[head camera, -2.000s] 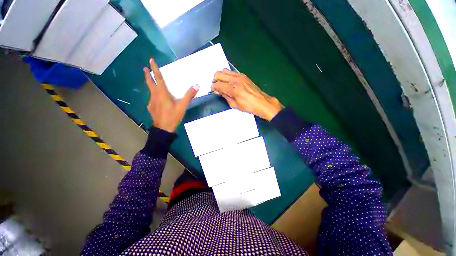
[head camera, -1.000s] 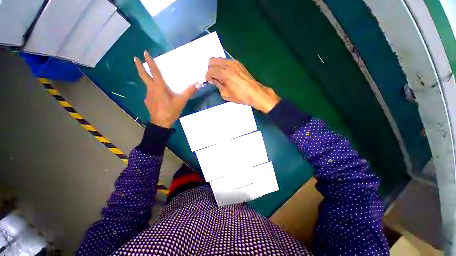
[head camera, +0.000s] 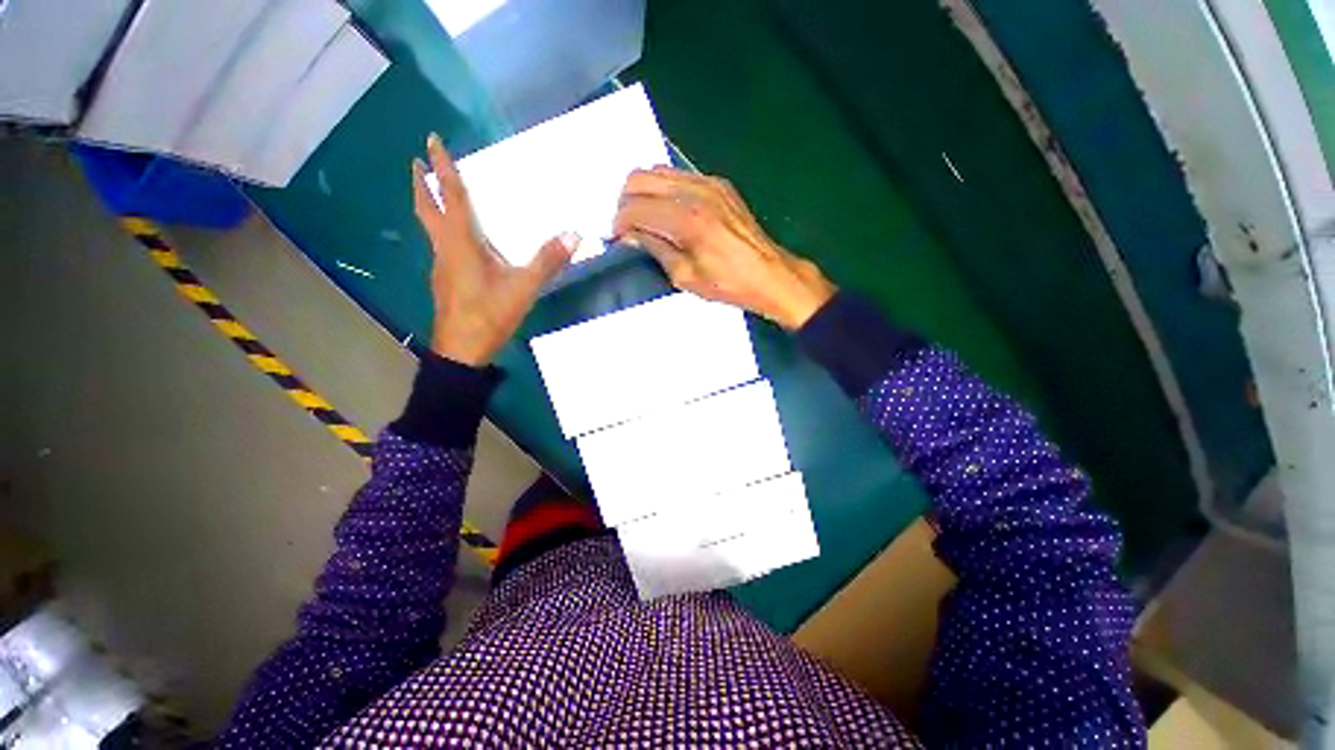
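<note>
A white retail box (head camera: 549, 169) lies on the green bench in front of me. My left hand (head camera: 483, 271) holds it, fingers spread along its left end and thumb on its near edge. My right hand (head camera: 703, 242) has its bent fingertips at the near right edge of the same box; what lies under them is hidden. Three white boxes (head camera: 681, 440) lie in a row on the bench between this box and my body.
More white boxes (head camera: 220, 88) stand at the upper left, and another box (head camera: 556, 59) at the top. A blue bin (head camera: 161, 188) is on the floor beside the bench (head camera: 359, 220). Brown cardboard (head camera: 879, 608) is at the lower right. A raised white ledge (head camera: 1230, 220) runs down the right.
The view has shifted slightly. Both hands stay at the same box, and my right fingertips have moved only a little along its near edge.
</note>
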